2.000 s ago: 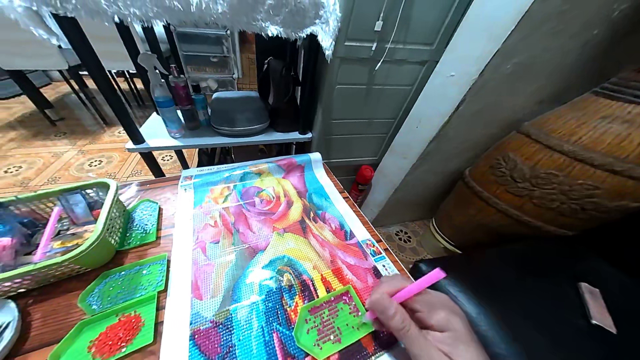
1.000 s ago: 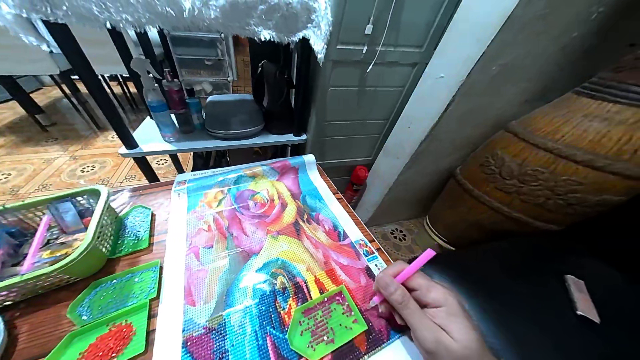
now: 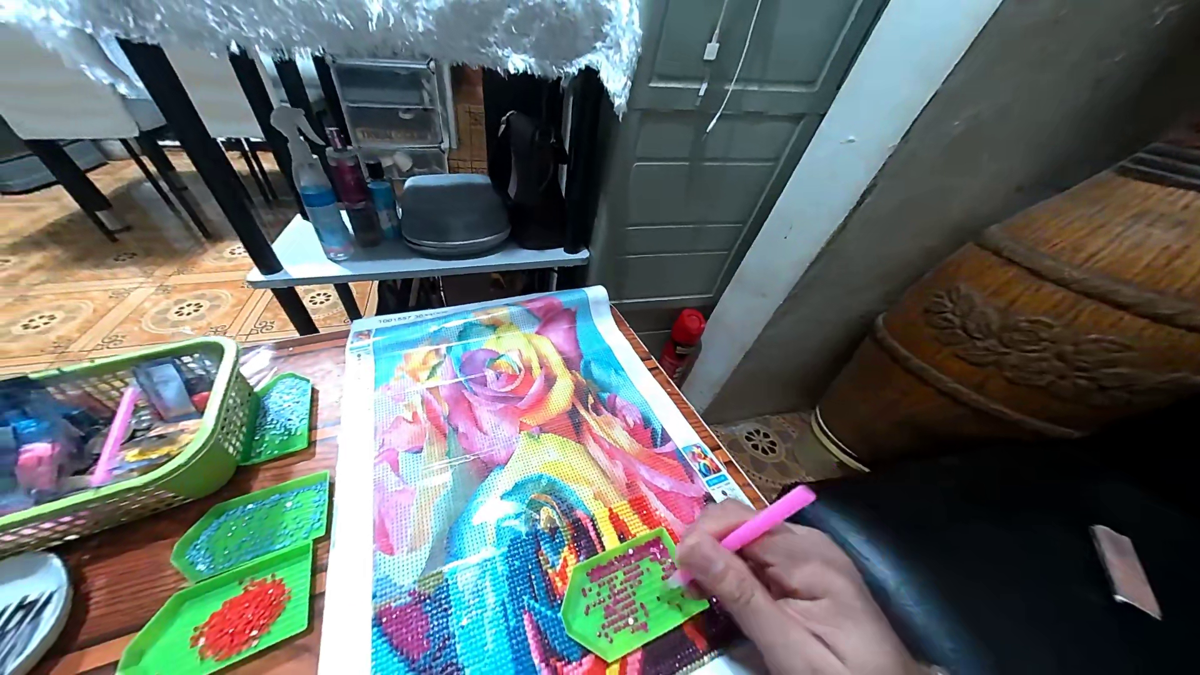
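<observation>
My right hand (image 3: 783,586) holds a pink diamond-painting pen (image 3: 755,525) at the lower right, its tip low over the right edge of a green plastic tray (image 3: 633,595) with dark pink drills. This tray lies on the diamond-painting canvas (image 3: 511,469), which shows multicoloured roses and is partly covered in drills. Left of the canvas are a green tray of red drills (image 3: 242,619), a green tray of blue drills (image 3: 258,525) and another green tray with pale blue drills (image 3: 281,417). My left hand is not in view.
A green plastic basket (image 3: 211,445) with packets and another pink pen stands at the left, near a white dish (image 3: 33,600). Beyond the wooden table, a low shelf (image 3: 375,270) holds bottles and a grey case (image 3: 455,214). A black padded seat (image 3: 975,553) is at the right.
The pen tip, over the canvas beside the tray a second ago, is now at the tray's right edge. Two seconds ago it was also by the tray.
</observation>
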